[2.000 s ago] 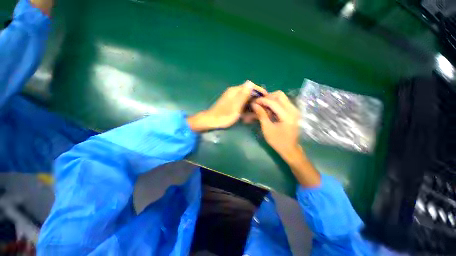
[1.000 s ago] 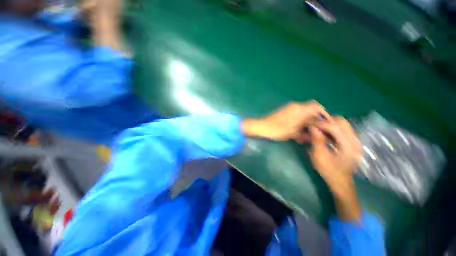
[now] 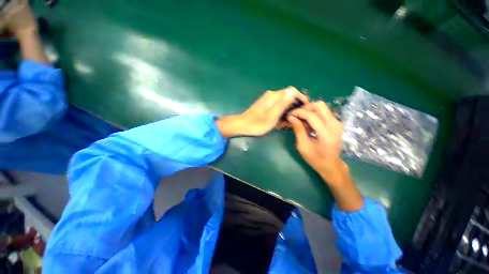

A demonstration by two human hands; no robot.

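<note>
My left hand (image 3: 264, 113) and my right hand (image 3: 320, 137) meet above the green bench (image 3: 214, 59). Together their fingertips hold a small black housing (image 3: 293, 108), mostly hidden by the fingers. Whether a metal piece is in the fingers cannot be told. A clear plastic bag (image 3: 390, 132) full of silvery metal pieces lies flat just right of my right hand. A few tiny bits (image 3: 339, 100) show between my right hand and the bag.
Another worker's hand (image 3: 20, 21) and blue sleeve are at the upper left, over the bench. Black trays (image 3: 447, 176) stand at the right edge. The bench's near edge (image 3: 257, 188) runs in front of my body. A small shiny item (image 3: 400, 12) lies at the far side.
The view swung left and then back. My hands stay together on the black housing throughout. The other worker's arm at the left has changed position.
</note>
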